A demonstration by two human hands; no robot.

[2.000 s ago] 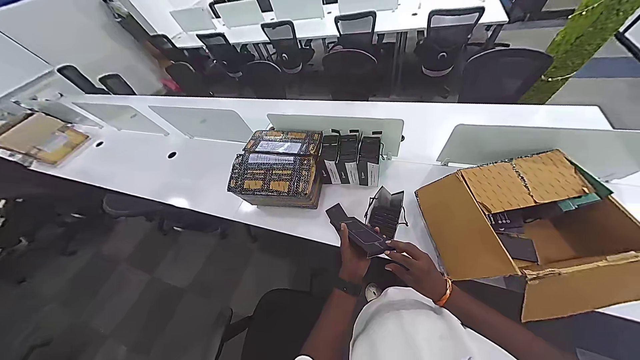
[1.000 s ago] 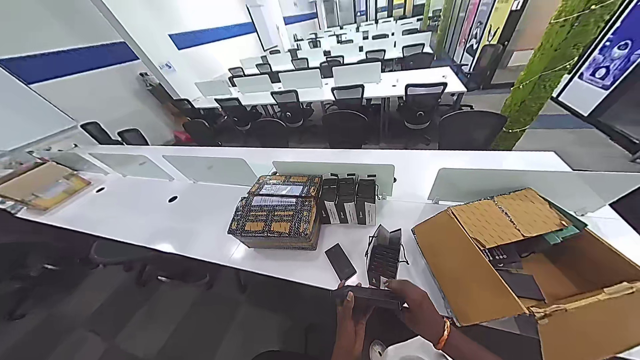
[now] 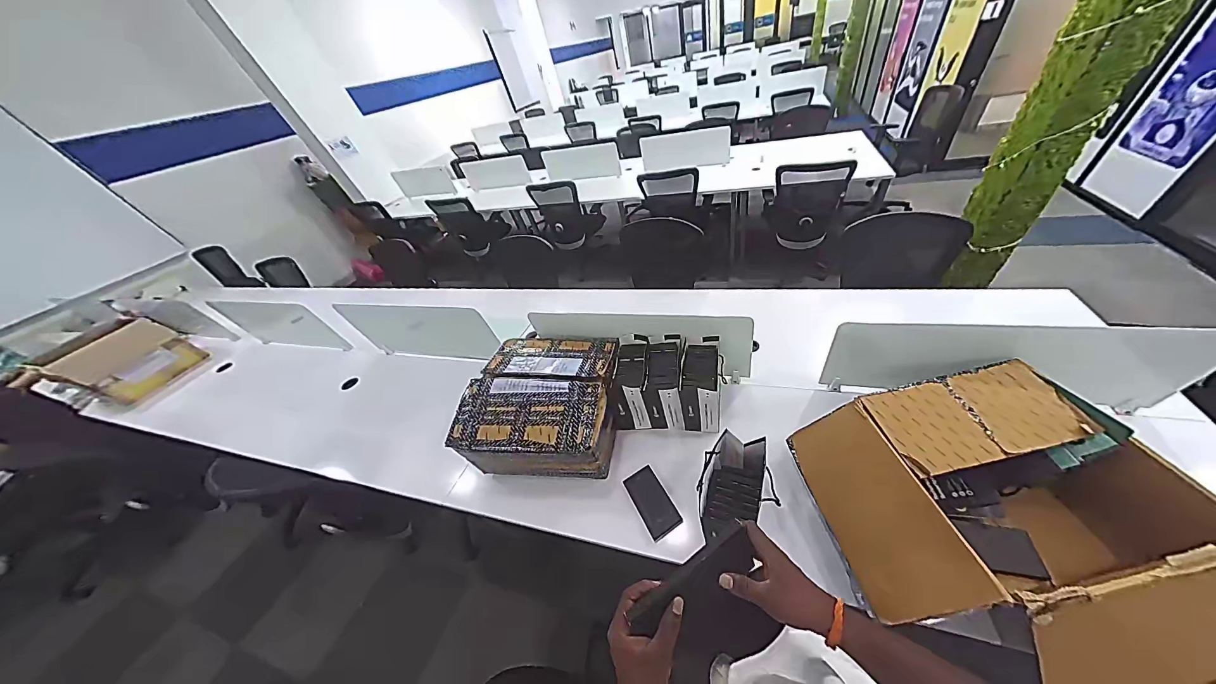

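Both my hands hold a flat black box [image 3: 698,584] at the table's near edge, tilted up to the right. My left hand [image 3: 646,632] grips its lower left end, and my right hand [image 3: 779,584] holds its upper right end. Just beyond them stands an open black paper bag [image 3: 736,484] with cord handles, packed with several dark flat items. Left of the bag, another flat black box [image 3: 653,502] lies on the white table. Behind, several black and white bags [image 3: 665,385] stand upright in a row, against a taped parcel [image 3: 532,418].
A large open cardboard carton [image 3: 864,513] with dark flat boxes inside stands at the right. Low frosted dividers [image 3: 408,331] line the back of the white table [image 3: 304,418]. Another opened carton [image 3: 142,366] sits at the far left. Office chairs [image 3: 807,204] stand behind.
Two seconds ago both dark flat boxes were at my hands; one now lies on the table left of the bag. The held box has turned between my hands. The view has tilted up.
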